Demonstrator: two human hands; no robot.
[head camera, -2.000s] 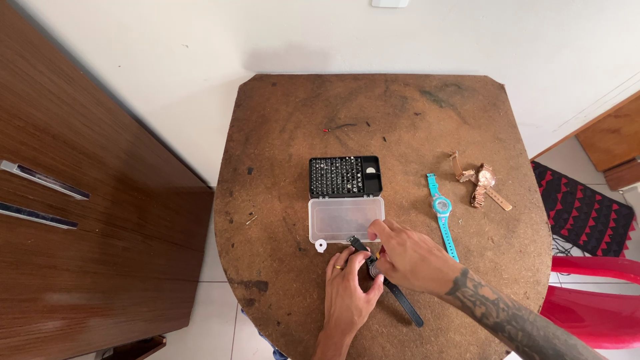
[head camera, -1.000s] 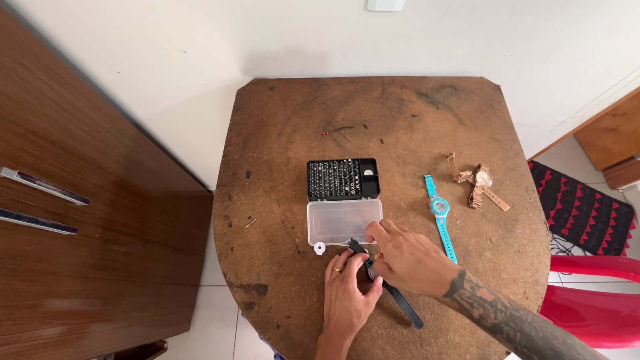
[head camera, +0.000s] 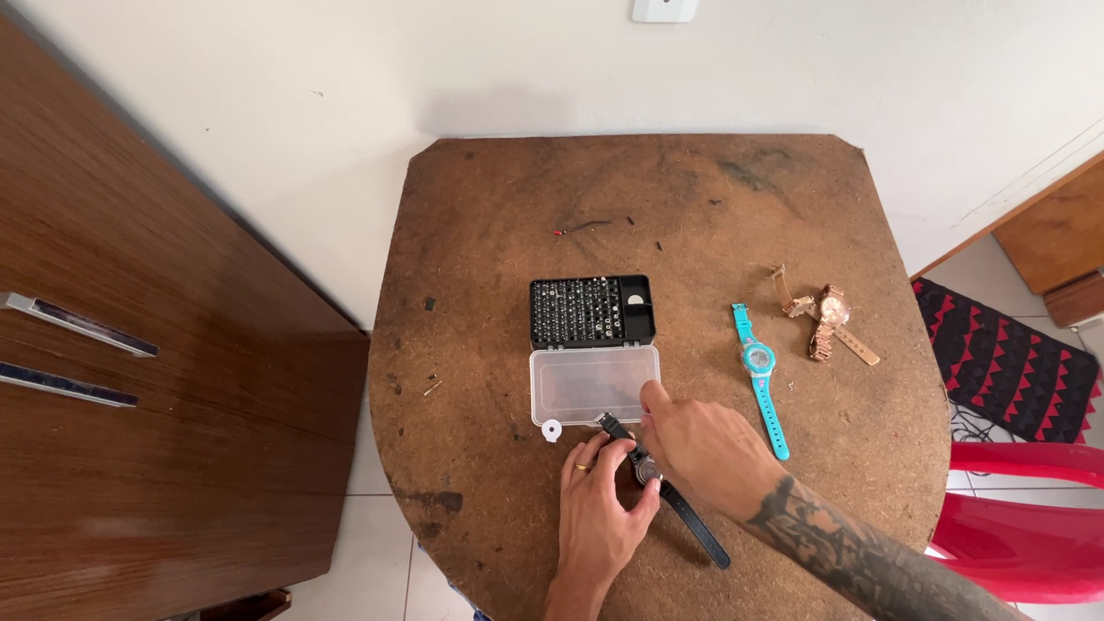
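A wristwatch with a black strap (head camera: 697, 528) lies slanted near the front of the table. My left hand (head camera: 599, 509) grips its round case between thumb and fingers. Just right of the case is my right hand (head camera: 711, 448), fingers curled; whether it holds a small tool is hidden. Beyond them stands a black box of small bits or bit-like parts (head camera: 573, 310), its clear plastic lid (head camera: 593, 388) opened toward me. A small white disc with a tab (head camera: 552, 429) rests at the lid's near left corner.
To the right lie a turquoise digital watch (head camera: 759, 359), a rose-gold metal watch (head camera: 833, 310) and another watch with a beige strap (head camera: 856, 345). A red-tipped wire (head camera: 586, 227) lies farther back, and a tiny metal piece (head camera: 433, 388) at left. A red chair (head camera: 1022, 535) stands beside the table (head camera: 483, 216).
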